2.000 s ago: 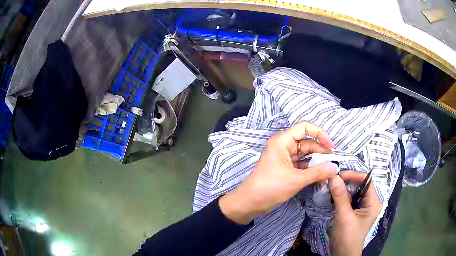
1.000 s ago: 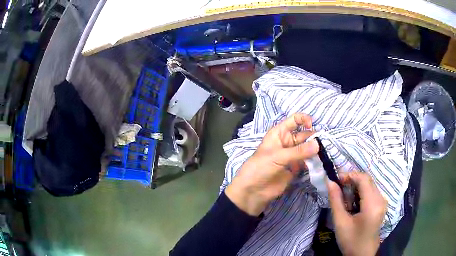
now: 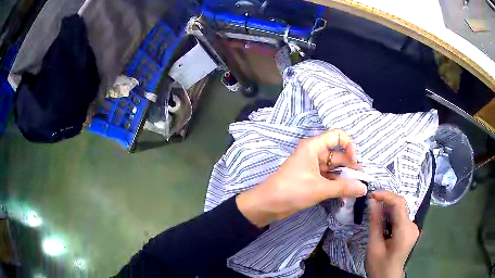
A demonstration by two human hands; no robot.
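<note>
A white garment with dark stripes (image 3: 260, 157) lies heaped over the lap. My left hand (image 3: 306, 174) pinches a small white fabric piece (image 3: 344, 212) and a short black strip (image 3: 360, 209) between thumb and fingers. The strip hangs below the left thumb tip. My right hand (image 3: 392, 228) is just right of it, thumb and index finger closed together close to the left thumb. A dark object shows in the right palm, mostly hidden by the fingers. No needle or thread can be made out.
A white-topped table (image 3: 418, 21) with a yellow-marked edge curves across the upper right. A mesh bin (image 3: 461, 163) with white scraps stands at right. A blue crate (image 3: 116, 122), dark cloth (image 3: 57, 87) and a metal stand leg (image 3: 217, 57) are at left, over green floor.
The hands have come closer together than one second ago. The black strip, stretched between both hands then, now hangs from my left fingertips. The view has also shifted.
</note>
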